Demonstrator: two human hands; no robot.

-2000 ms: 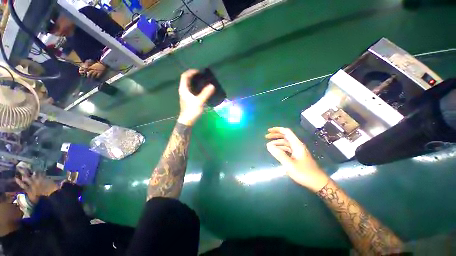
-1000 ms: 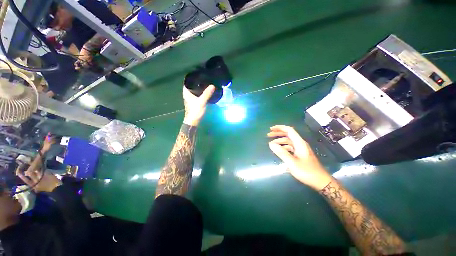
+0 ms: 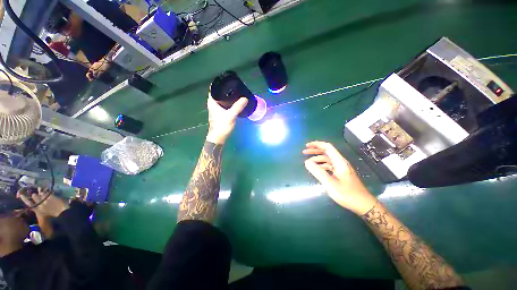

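Observation:
My left hand (image 3: 222, 118) grips a matte black cylindrical unit (image 3: 231, 93) over the green belt. A pink-purple light ring glows at the unit's right end, and a bright white-blue glow shows on the belt beside it. A second black cylindrical unit (image 3: 272, 71) lies on the belt beyond, with a purple-pink lit end. My right hand (image 3: 334, 173) is held over the belt, fingers loosely curled and apart, with nothing in it.
The screw feeder (image 3: 391, 139) stands at right, with a large black object (image 3: 465, 158) in front. A clear bag (image 3: 133, 156), a blue box (image 3: 92, 180) and another dark unit (image 3: 129, 123) are at left. Other workers' hands show at left; a fan (image 3: 18, 116) is at the edge.
The second unit, earlier close against the held one, now lies apart to the upper right. The held unit's pink ring now shows. Another dark unit at left has moved nearer the bag. My right hand hardly moved.

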